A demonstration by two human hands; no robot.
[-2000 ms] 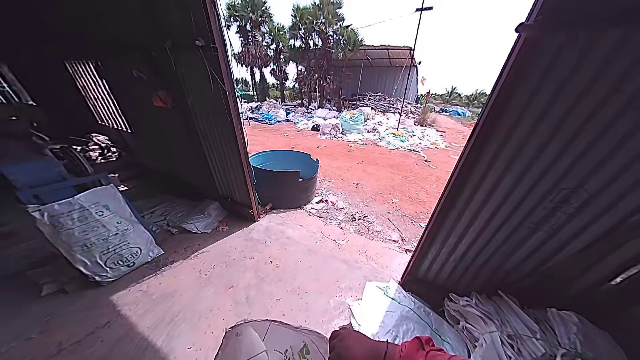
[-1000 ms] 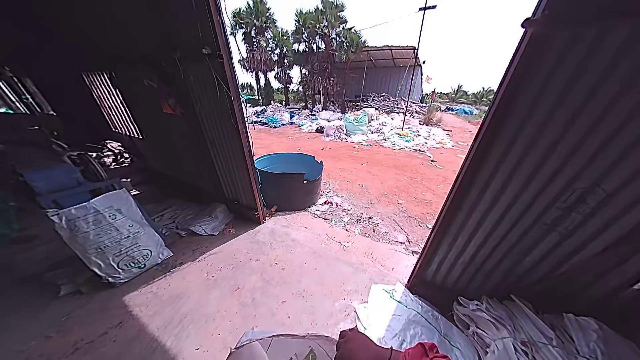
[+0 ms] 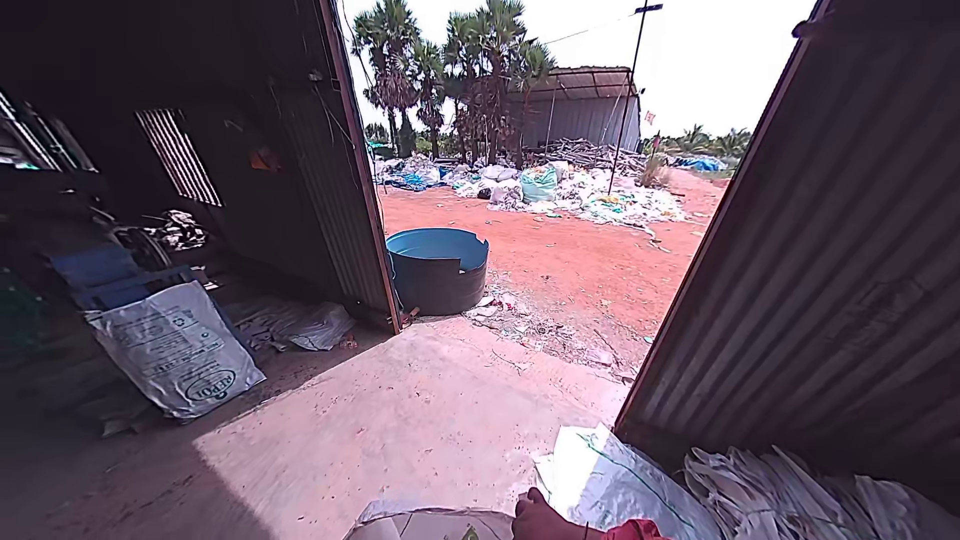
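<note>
At the bottom edge, right of centre, is my right hand (image 3: 544, 517), below a red sleeve; it is beside the edge of a whitish woven sack (image 3: 442, 525) that is mostly cut off by the frame. Whether the fingers grip the sack I cannot tell. Just right of the hand lies a white woven sack (image 3: 622, 476) with a green line along it. A heap of folded white sacks (image 3: 780, 491) rests farther right, against the corrugated metal panel. My left hand is outside the view.
A printed white sack (image 3: 180, 349) leans on a blue chair (image 3: 101, 274) at left. A cut-open dark tub with a blue inside (image 3: 439, 285) stands beside the doorway's metal edge. Corrugated panels (image 3: 795, 315) flank the opening. Outside, plastic waste (image 3: 585, 195) lies across red ground.
The whitish sack at the bottom shows less than two seconds ago. My right hand stays near its edge. The view has shifted slightly.
</note>
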